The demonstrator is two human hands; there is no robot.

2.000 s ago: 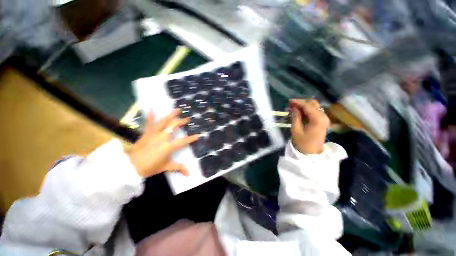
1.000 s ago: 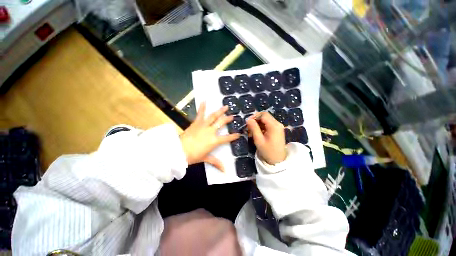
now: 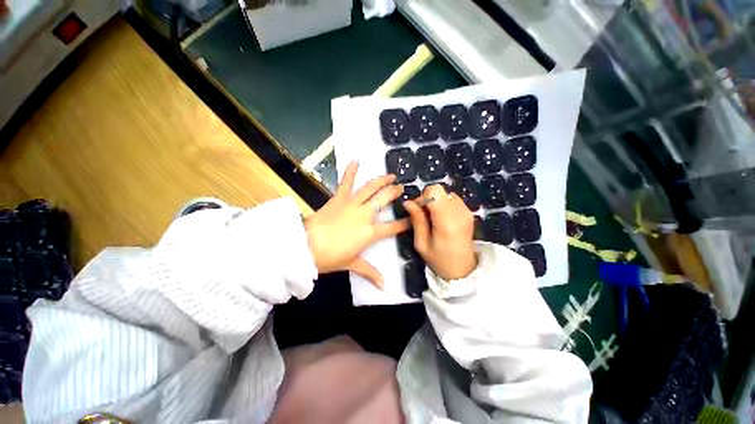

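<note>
Black rounded-square plastic pieces (image 3: 488,156) lie in rows of five on a white sheet (image 3: 553,178). The pieces show small pale dots. My left hand (image 3: 352,228) lies spread on the sheet's left side, its fingertips at the left column. My right hand (image 3: 447,236) is over the lower middle of the grid, thumb and fingertips pinched beside my left fingertips. A slim, pale thin pick (image 3: 425,199) shows faintly between the right fingertips; its tip is hidden. My hands cover some pieces.
Yellow strips (image 3: 401,73) lie behind the sheet. Blue-handled pliers (image 3: 627,286), white sprues (image 3: 582,310) and a stack of black pieces (image 3: 670,352) are at right. A white carton (image 3: 302,23) stands at the back. Black trays (image 3: 31,286) are at far left.
Two seconds ago my right hand was off the sheet's right side; now it is over the grid. Since one second ago it has stayed near the left columns, and the view has shifted slightly.
</note>
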